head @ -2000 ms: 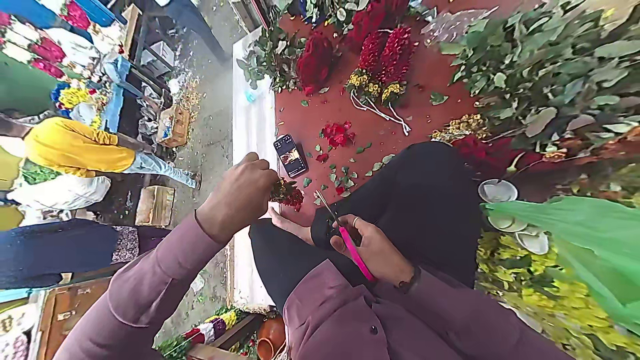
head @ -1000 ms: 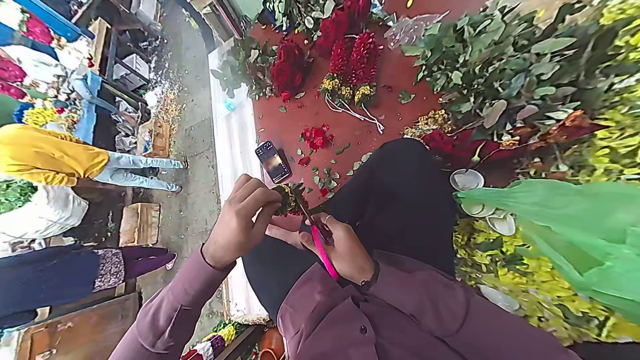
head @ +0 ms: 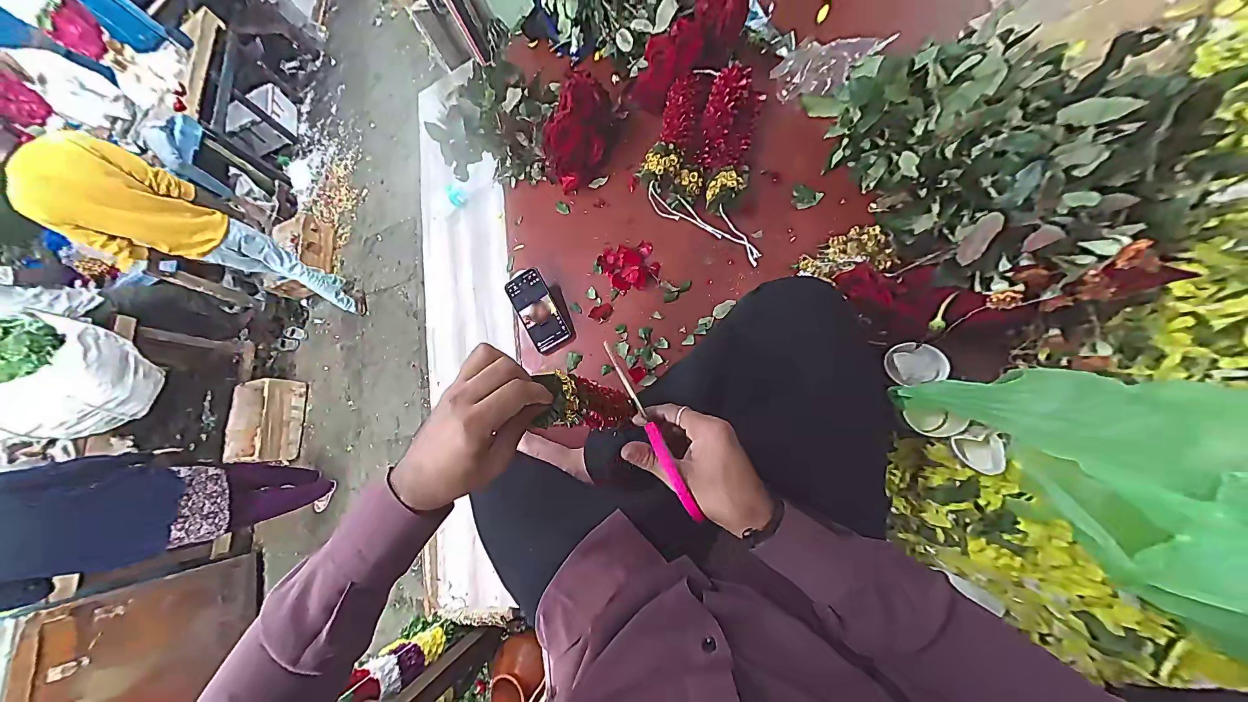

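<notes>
Pinched in my left hand (head: 473,429) is the green and yellow end of a short red flower bunch (head: 597,404), held over my lap. My right hand (head: 710,466) is closed around a pair of scissors (head: 673,466) with pink handles; the blades point up and away, beside the bunch's red end. Whether the blades touch the bunch cannot be told. Beyond my left hand a phone (head: 539,312) with a lit screen lies at the edge of the red surface (head: 575,239). Red petals (head: 627,266) and small green leaves (head: 639,348) are scattered near it.
Red flower garlands (head: 707,122) with white strings lie farther off. Leafy stems (head: 1033,136), a green plastic sheet (head: 1121,468), small metal bowls (head: 916,364) and yellow flowers (head: 1024,575) are at the right. Past the white cloth (head: 458,263), a person in yellow (head: 127,200) bends over.
The bunch and the scissors were close together a second ago; now more of the bunch's red part shows, and the blades point up and away beside it. The view has shifted somewhat.
</notes>
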